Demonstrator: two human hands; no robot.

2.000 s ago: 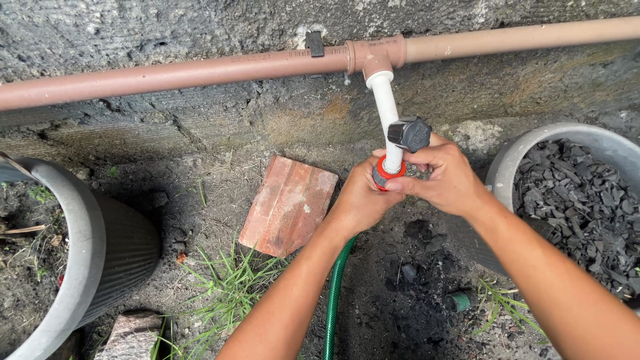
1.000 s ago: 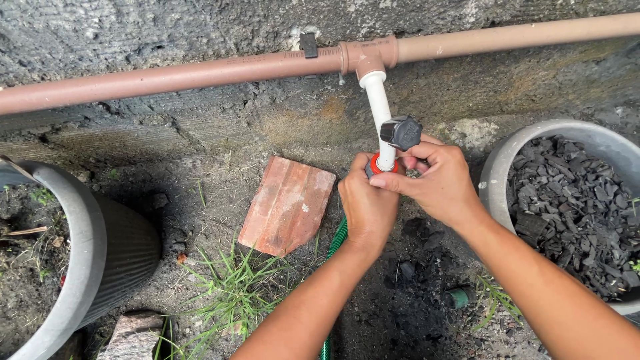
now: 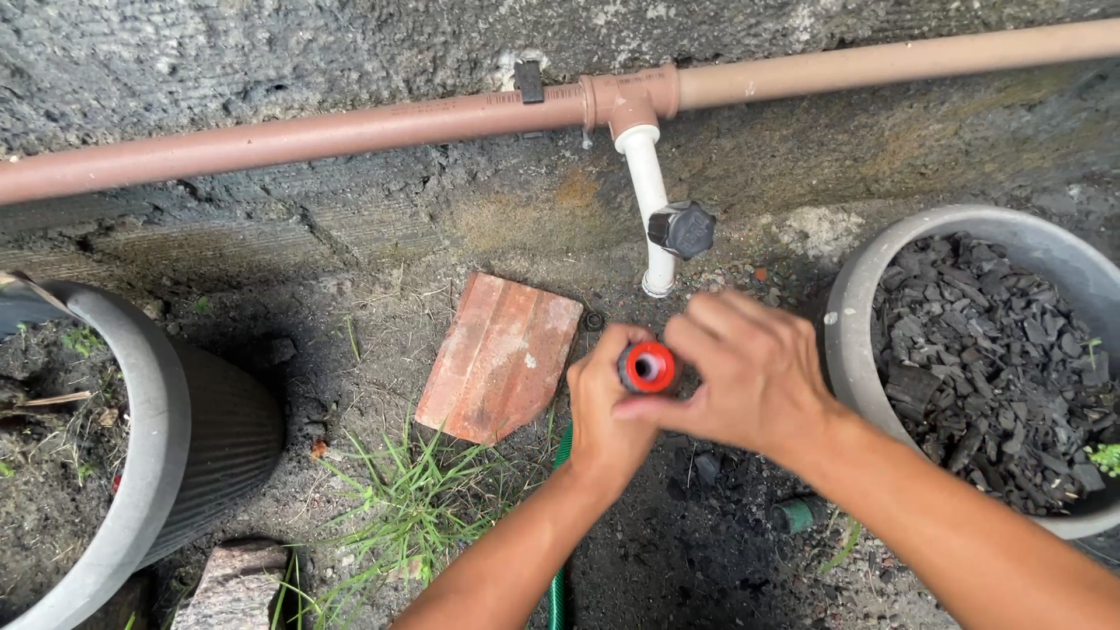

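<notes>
My left hand [image 3: 608, 402] is closed around a red and dark grey hose connector [image 3: 648, 367], whose round opening faces up toward me. A green hose [image 3: 557, 584] runs down from beneath that hand. My right hand [image 3: 744, 372], slightly blurred, is beside the connector, its thumb and fingers around the right side; whether it grips is hard to tell. Above both hands, the white tap [image 3: 646, 179] with a black knob [image 3: 682, 230] hangs from the tee of a brown plastic pipe [image 3: 350, 136]. Its spout end is bare and apart from the connector.
A grey pot [image 3: 162, 437] of soil stands at left, and another pot [image 3: 844, 324] holding charcoal pieces at right. A broken clay tile [image 3: 499, 359] lies on the ground near grass [image 3: 420, 507]. A rough wall [image 3: 350, 52] rises behind the pipe.
The red and grey connector has come off the end of the white tap. Both hands have moved down from the tap, and the connector's opening now shows.
</notes>
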